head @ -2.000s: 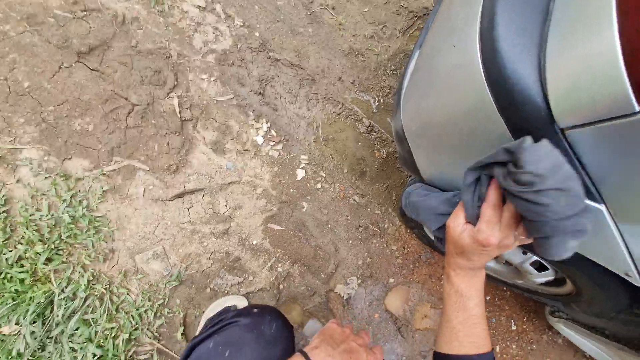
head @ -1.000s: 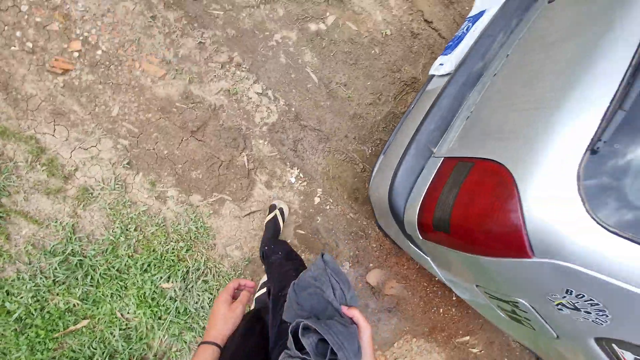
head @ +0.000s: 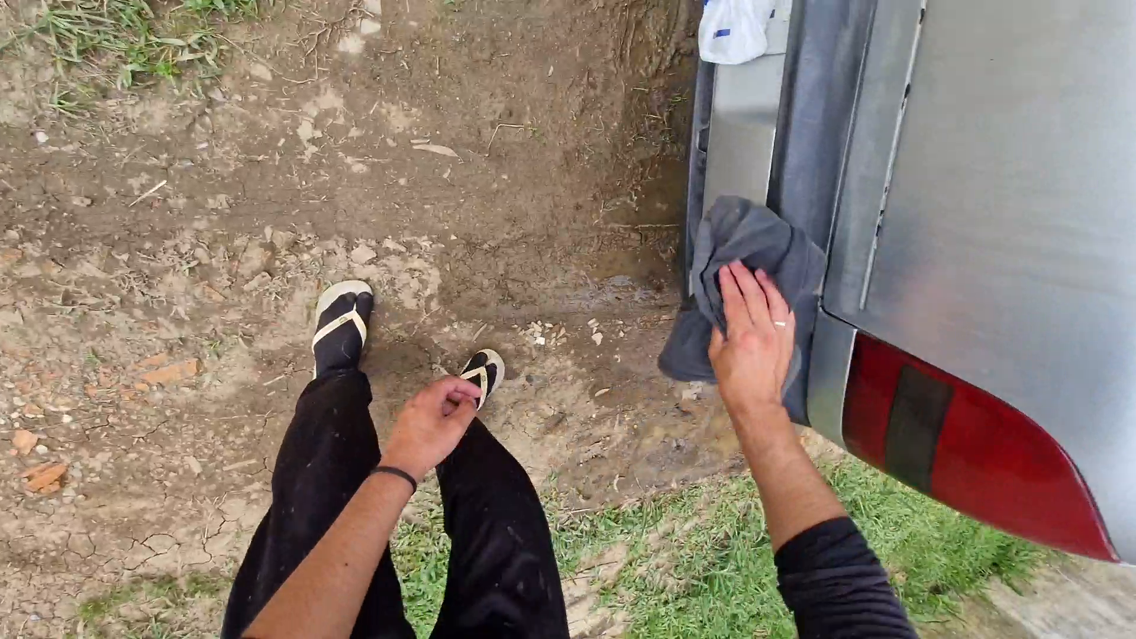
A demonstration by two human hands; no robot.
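Note:
My right hand (head: 753, 342) lies on a bunched dark grey cloth (head: 750, 235), pressing it against the car's rear bumper (head: 741, 142). The fingers are spread over the cloth, and one end of it hangs past the bumper's outer edge. Just beyond my wrist is the red tail light (head: 967, 444) with a dark band across it. My left hand (head: 432, 422), a dark band at its wrist, hangs above my legs with its fingers loosely curled and nothing seen in them.
A white plastic bag (head: 735, 28) is at the bumper's far part. The silver car body (head: 1012, 177) fills the right side. My feet, in flip-flops (head: 342, 312) over dark socks, stand on damp, uneven dirt. Grass (head: 710, 550) grows near the car's corner, and brick pieces (head: 44, 477) lie at left.
The cloth, held near my legs one second ago, is now on the rear bumper under my right hand. Two seconds ago it was low on the car's side. The view has swung considerably.

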